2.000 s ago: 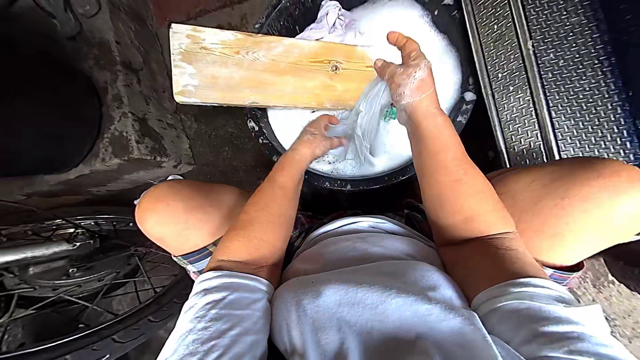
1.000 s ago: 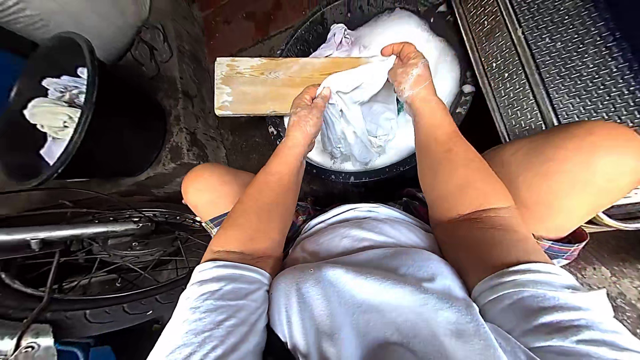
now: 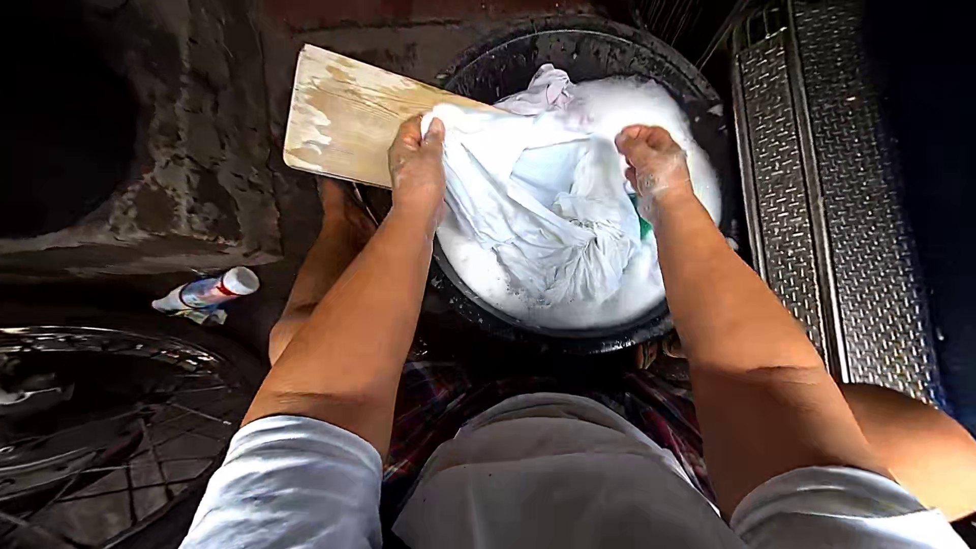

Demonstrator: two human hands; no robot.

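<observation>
My left hand [image 3: 418, 160] pinches the edge of a wet white cloth garment [image 3: 526, 191] between thumb and fingers, beside a wooden board [image 3: 351, 114]. The garment hangs spread over white suds [image 3: 633, 107] in a round black tub [image 3: 496, 65]. At the tub's right side is my right hand [image 3: 654, 162], its fingers curled near the garment's right edge; whether they grip it is unclear. Behind the garment lies a crumpled pale pinkish cloth [image 3: 545, 90]. Something green [image 3: 642, 219] shows partly beside my right wrist. The board's right end is hidden under the garment.
Right of the tub runs a ridged metal tread plate [image 3: 785, 175]. A spoked wheel [image 3: 130, 435] stands at the lower left, with a white and blue bottle-like container [image 3: 210, 292] above it. Rough concrete [image 3: 191, 145] borders the upper left.
The garment, bunched low in the tub two seconds ago, is lifted and spread wider. My hands are farther apart than one second ago. The view has shifted.
</observation>
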